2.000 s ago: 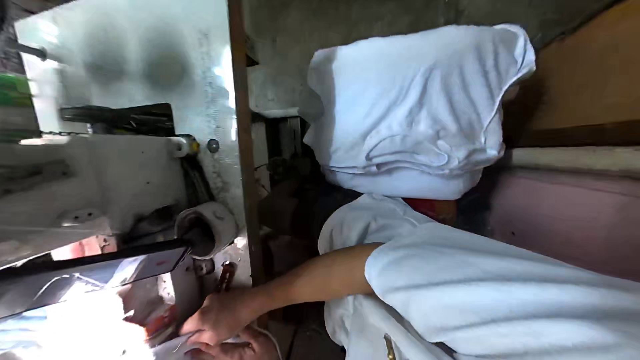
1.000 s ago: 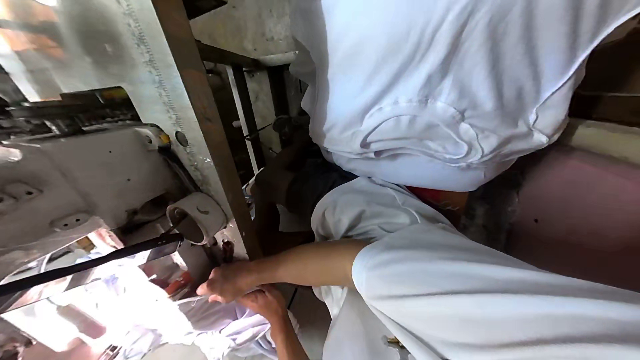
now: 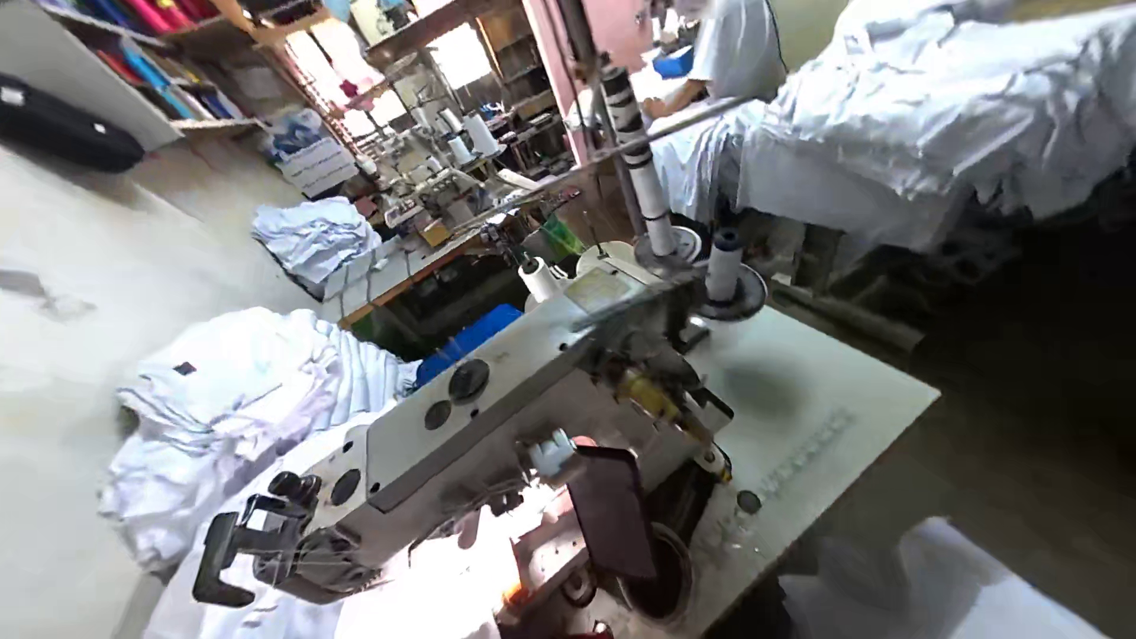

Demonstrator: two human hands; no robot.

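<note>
Neither my left hand nor my right hand can be made out. An industrial sewing machine (image 3: 461, 417) stands on a pale work table (image 3: 825, 417), its head running from lower left to centre. White fabric (image 3: 417, 603) lies under the machine head in a glare that hides detail. A dark flat panel (image 3: 612, 510) is attached near the machine's middle. Thread cones (image 3: 723, 266) stand on a stand behind it. White cloth (image 3: 932, 586) shows at the lower right; whether it is my sleeve or a garment, I cannot tell.
Piled white garments (image 3: 240, 382) lie left of the machine. A person in a white shirt (image 3: 737, 53) works at the back beside a large heap of white cloth (image 3: 932, 115). Another table (image 3: 382, 288) with machines stands behind. Shelves (image 3: 151, 80) hold coloured material.
The view has swung up from the table's side to the room. My hands, seen earlier beside the machine at the table edge, are out of sight.
</note>
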